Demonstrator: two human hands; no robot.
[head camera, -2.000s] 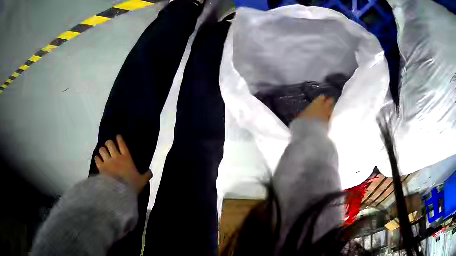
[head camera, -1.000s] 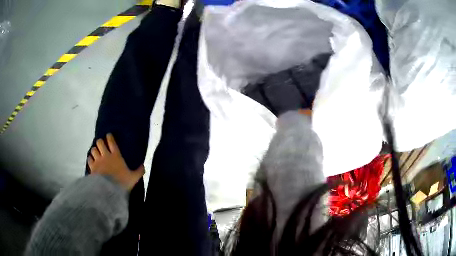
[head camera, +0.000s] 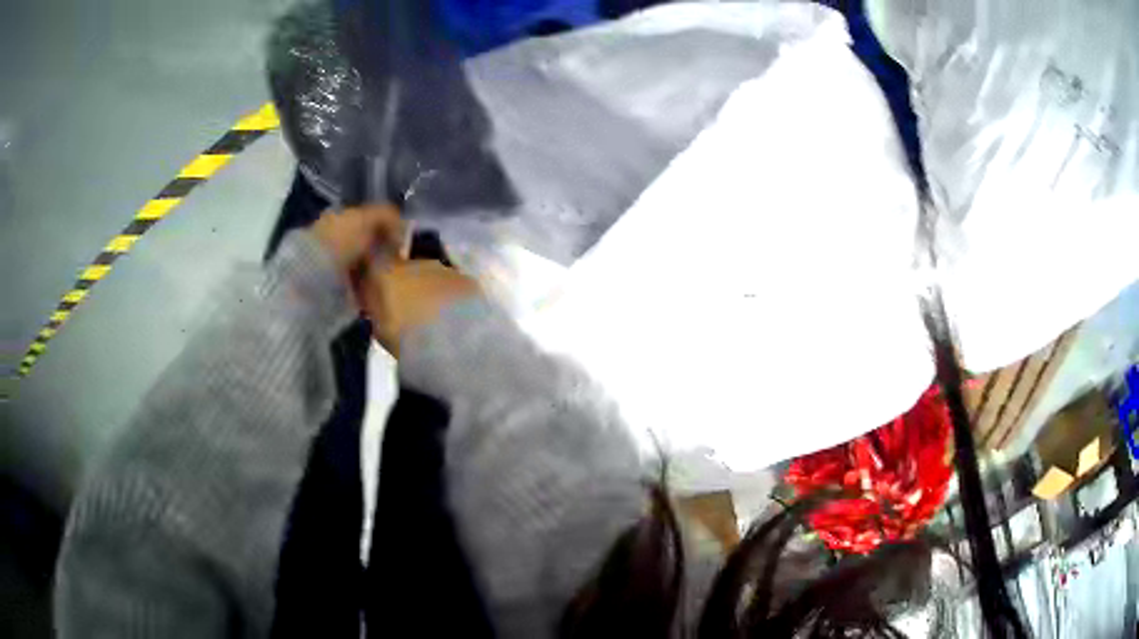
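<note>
A large dark, shiny plastic bag with black contents, a buckle bag by its look (head camera: 437, 125), is held above my legs at the upper left. My left hand (head camera: 354, 237) and my right hand (head camera: 419, 293) are close together at its lower end, both closed on the bag's plastic. The fingers are blurred and partly overlap. The white woven sack (head camera: 749, 287) stands open to the right of my hands. Its lower inside is hidden by its front wall.
A blue pallet (head camera: 537, 23) shows behind the sack. Another white sack (head camera: 1037, 175) is at the right. A red bundle (head camera: 881, 481) and an open brown carton (head camera: 1077, 437) are at the lower right. Yellow-black tape (head camera: 162, 204) crosses the floor at the left.
My right hand has come out of the sack and moved left with a dark bag. My left hand has left my leg and now also grips the bag. The sack's mouth has shifted and narrowed.
</note>
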